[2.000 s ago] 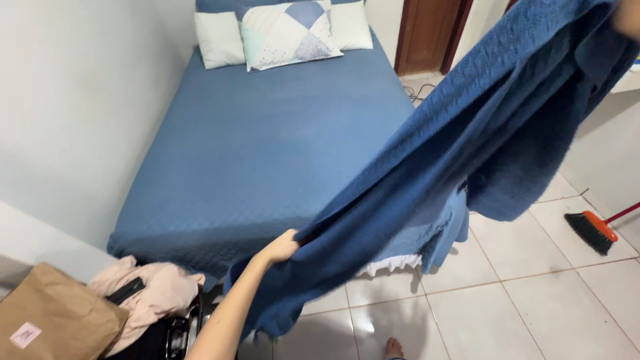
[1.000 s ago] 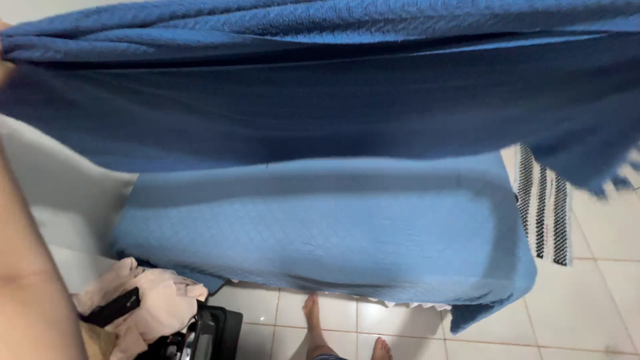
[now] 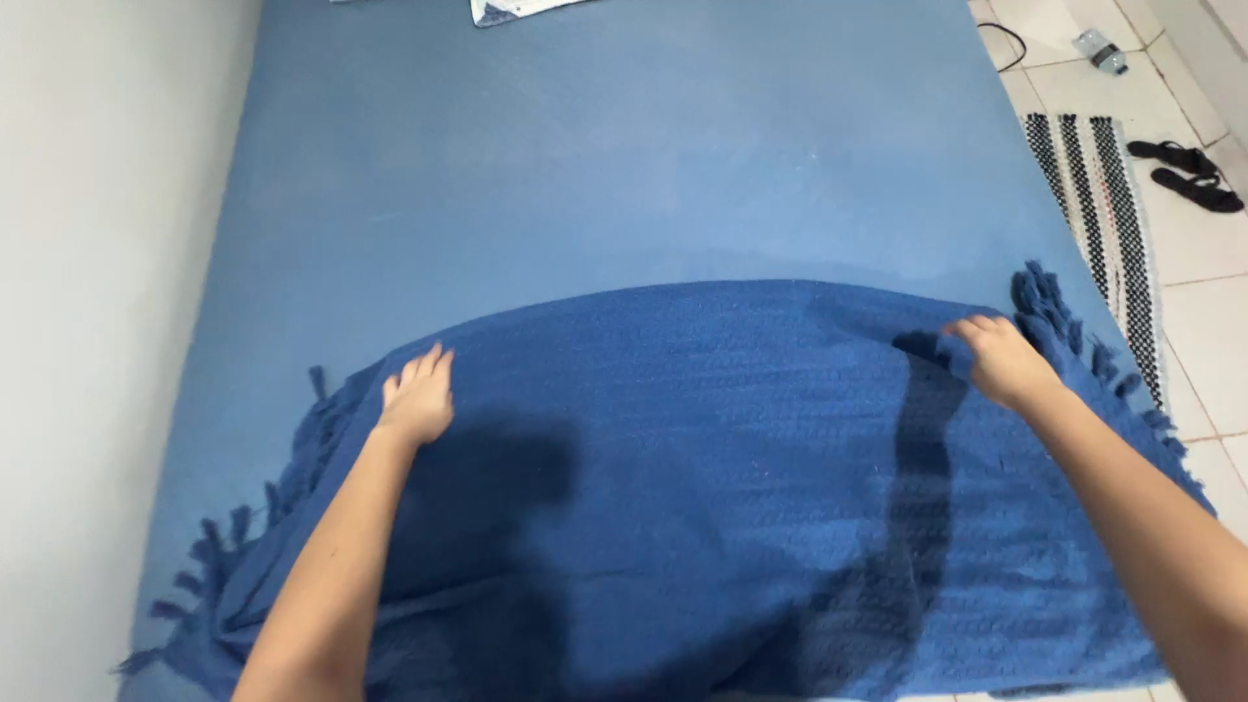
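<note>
A dark blue tasselled throw blanket (image 3: 663, 409) lies spread over the near part of a bed with a lighter blue cover (image 3: 624, 156). My left hand (image 3: 419, 395) rests on the throw near its far edge, at the left, with fingers apart. At the right, my right hand (image 3: 999, 361) is at the same edge, fingers bent; whether it pinches the cloth cannot be told. Tassels run down both side edges of the throw, and its left part is wrinkled. The near edge is partly out of frame.
A pale wall (image 3: 97, 244) borders the bed's left side. On the tiled floor at the right are a striped woven rug (image 3: 1107, 205), black sandals (image 3: 1197, 190), a plastic bottle (image 3: 1102, 51) and a black cable (image 3: 1019, 49). A patterned pillow's corner (image 3: 497, 10) shows at the top.
The throw, held up in the air in the earlier frames, now lies on the bed. Both hands have come down onto its far edge. The view has shifted.
</note>
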